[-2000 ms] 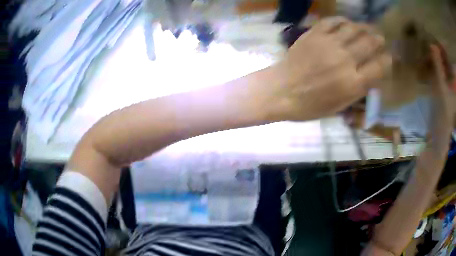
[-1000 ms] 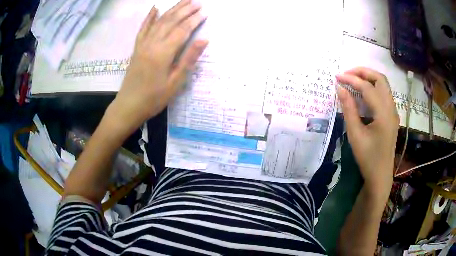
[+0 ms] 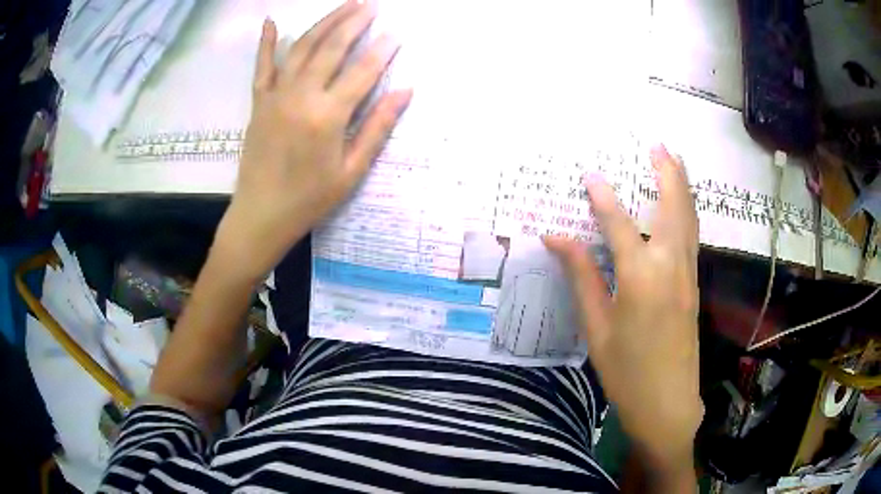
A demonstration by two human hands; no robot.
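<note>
A printed work sheet (image 3: 401,280) with blue bands, red text and a grey garment drawing lies over the table's front edge, its lower part reaching the wearer's striped top. Its upper part is overexposed. My left hand (image 3: 309,135) rests with spread fingers at the sheet's upper left side. My right hand (image 3: 642,280) is over the sheet's right side, fingers spread and slightly blurred, covering the lower right edge. Whether its fingertips touch the paper I cannot tell.
White cut pieces (image 3: 121,58) lie at the table's upper left. A dark smartphone (image 3: 778,82) with a white cable (image 3: 773,251) is at the upper right. A red-handled tool (image 3: 37,178) is at the left edge. A yellow-framed holder (image 3: 72,338) with white scraps is lower left.
The brown sheet and reaching arms seen at first have left the view, and the work sheet has come forward. Since one second ago, my right hand has moved left over the sheet.
</note>
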